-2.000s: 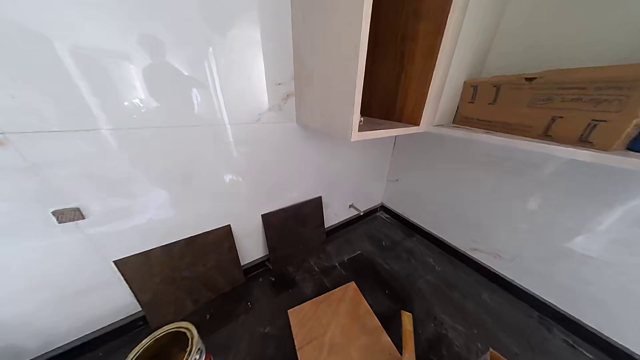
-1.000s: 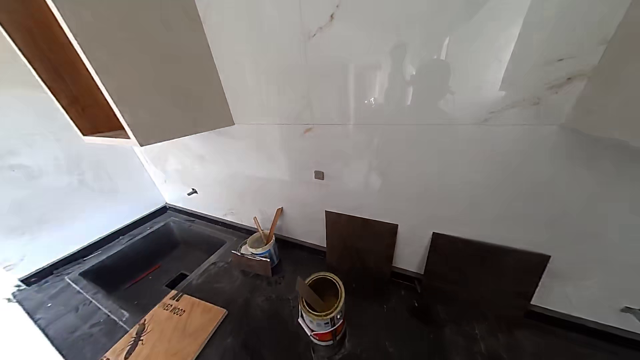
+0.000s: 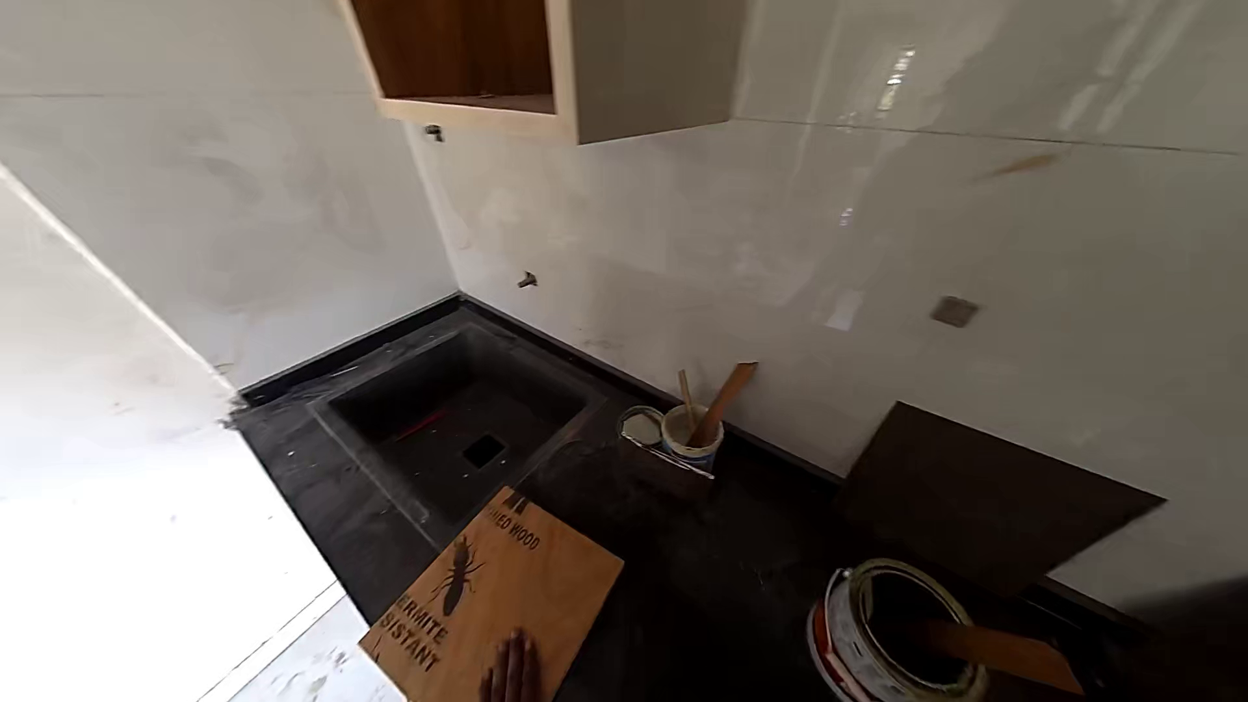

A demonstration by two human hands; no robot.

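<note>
My left hand (image 3: 511,671) shows at the bottom, its fingertips on the upper face of a plywood board (image 3: 556,575). Its palm and thumb are cut off, so whether it grips the board is hidden. My right hand is not in view. The board bears printed words and a termite picture, and lies on a black countertop (image 3: 673,546) near its front edge. Behind it is a black sink basin (image 3: 429,380). At the lower right, a metal paint can (image 3: 858,643) holds a flat wooden stick (image 3: 1004,655). A small tub (image 3: 694,450) by the wall holds two sticks.
A round lid (image 3: 642,427) sits beside the tub. A dark panel (image 3: 985,497) leans against the glossy wall. Above hangs an open wooden cabinet (image 3: 643,68). A pipe outlet (image 3: 527,280) juts from the wall. The counter's front edge runs along the left.
My left hand has come into view at the plywood board; neither earlier frame shows a hand. The view has swung left, towards the sink.
</note>
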